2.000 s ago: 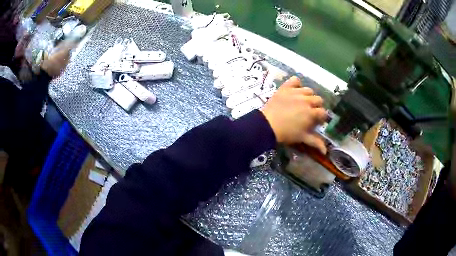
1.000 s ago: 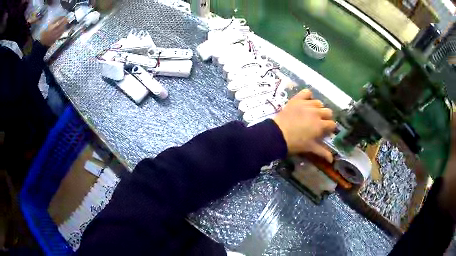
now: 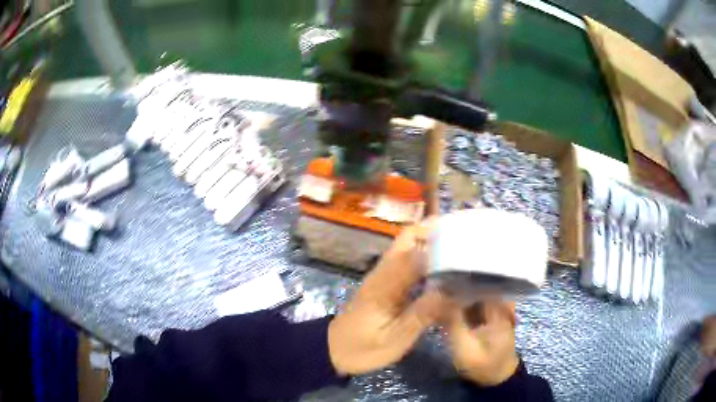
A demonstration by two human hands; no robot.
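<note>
A white fan head [image 3: 488, 250] is held up in front of the press, blurred by motion. My left hand [image 3: 389, 310] grips its left side, with the thumb and fingers at its edge. My right hand [image 3: 485, 338] is just below it, fingers curled up against its underside; the part held there is mostly hidden. The orange press fixture [image 3: 357, 213] with pale pads sits behind my left hand, with nothing white seen in it. The dark green hand press [image 3: 363, 118] stands over it.
A parts carton [image 3: 571, 204] of small grey-white pieces is right of the press. White handles [image 3: 626, 247] stand in a row further right. Unfinished fan units [image 3: 208, 153] line the left back, with loose handle housings [image 3: 82, 192] at far left. A person's hand [image 3: 706, 345] shows at the right edge.
The view has swung right. The fan head has left the fixture and is now held up in my hands. My left hand has come off the fixture, and my right hand has come into view.
</note>
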